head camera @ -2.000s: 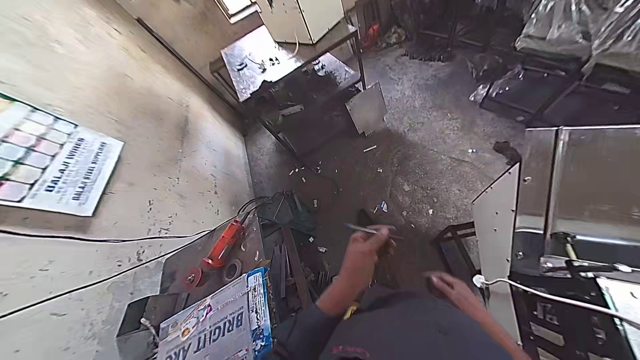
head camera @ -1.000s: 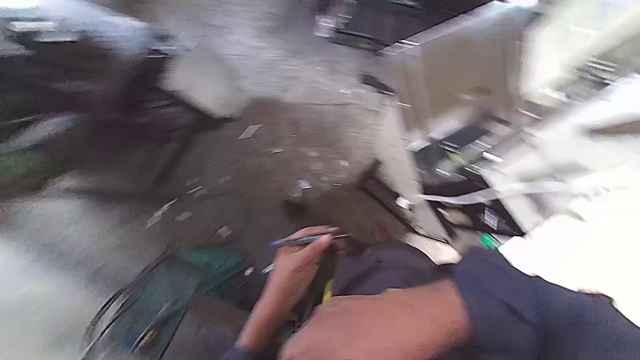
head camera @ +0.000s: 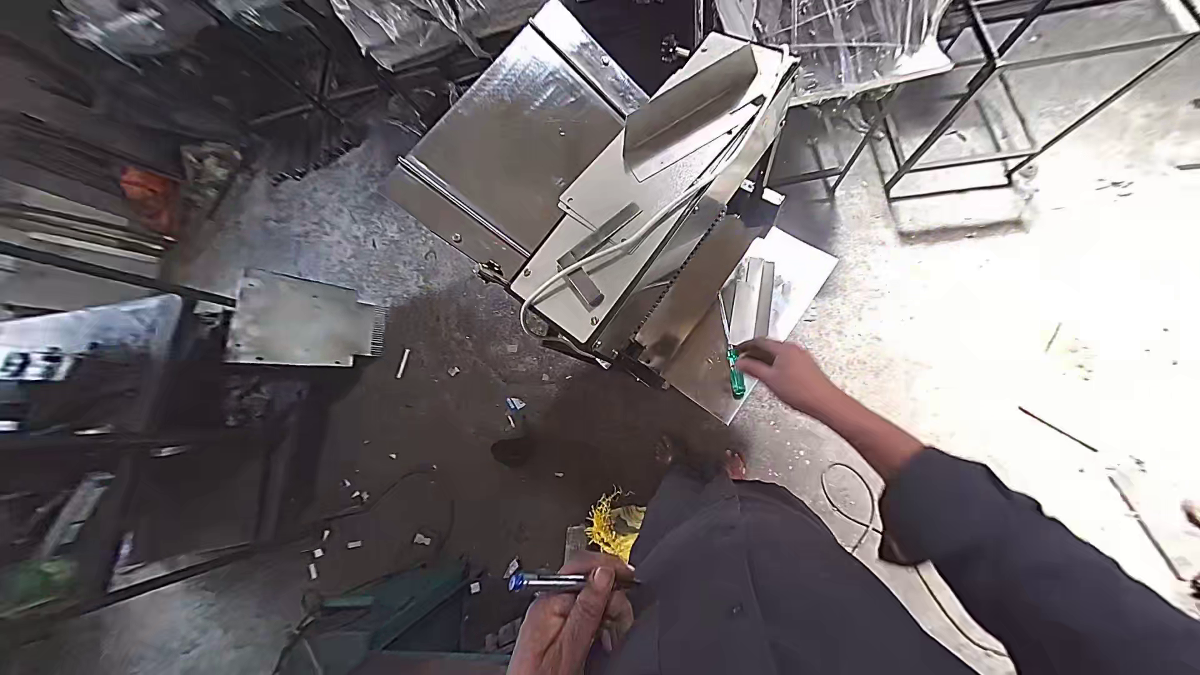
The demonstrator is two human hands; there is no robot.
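Observation:
Near the bottom middle, my left hand is closed around a pen-like tool with a blue end, which lies crosswise in the fingers. My right hand reaches out to a screwdriver with a green handle; its fingertips are at the handle, and whether they grip it cannot be told. The screwdriver's shaft points up the view, beside a bent metal strip on a flat metal sheet. Just left of these stands a sheet-metal machine housing with a white cable across it.
A metal plate juts from a dark rack at the left. Black metal frames and plastic-wrapped items stand at the top. Yellow strands lie near my body. Scraps and a thin cable are on the floor. Part of a person shows at the right edge.
The view has swung strongly to the right. My right hand has moved out to the green-handled screwdriver. My left hand still holds the pen-like tool.

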